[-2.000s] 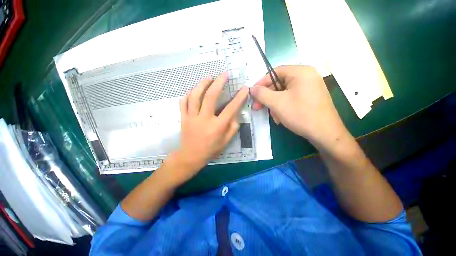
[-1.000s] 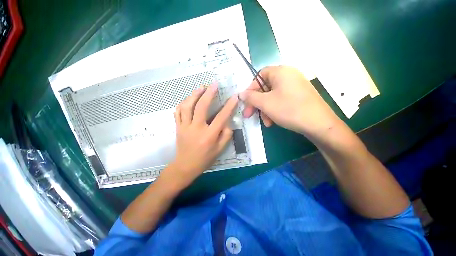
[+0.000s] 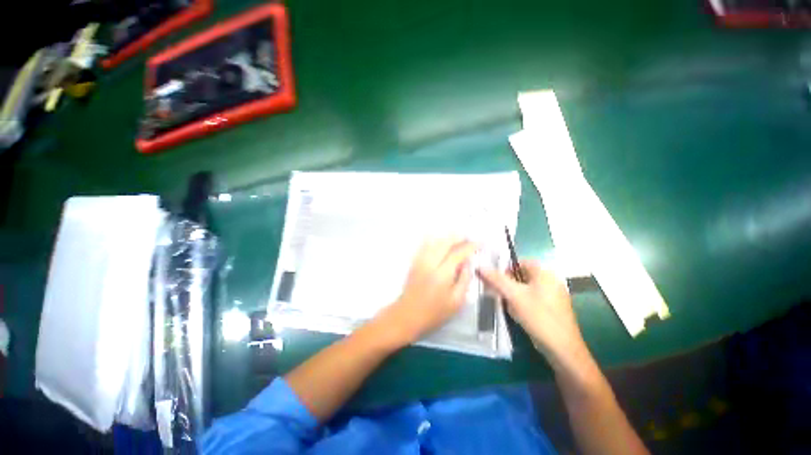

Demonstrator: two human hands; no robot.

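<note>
A silver-grey laptop bottom cover (image 3: 356, 258) lies on a white protective sheet (image 3: 462, 185), washed out and blurred. Dark adhesive pads sit at its lower left corner (image 3: 286, 285) and lower right part (image 3: 486, 313). My left hand (image 3: 437, 289) rests on the right half of the cover, fingers apart, tips near my right hand. My right hand (image 3: 538, 307) is at the cover's right edge and holds dark tweezers (image 3: 513, 252), pointing up and away. Its thumb and index finger are close to my left fingertips; any small piece between them cannot be made out.
Pale release liner strips (image 3: 582, 209) lie right of the cover, with a dark piece (image 3: 582, 284) beside them. At left are a white stack (image 3: 96, 307) and a shiny clear bag (image 3: 185, 311). Red trays (image 3: 286, 62) with dark parts stand farther across the green mat.
The view has shifted, so more of the bench, trays and left stack shows and the cover looks smaller. My hands remain together at the cover's right side, tweezers still in my right hand.
</note>
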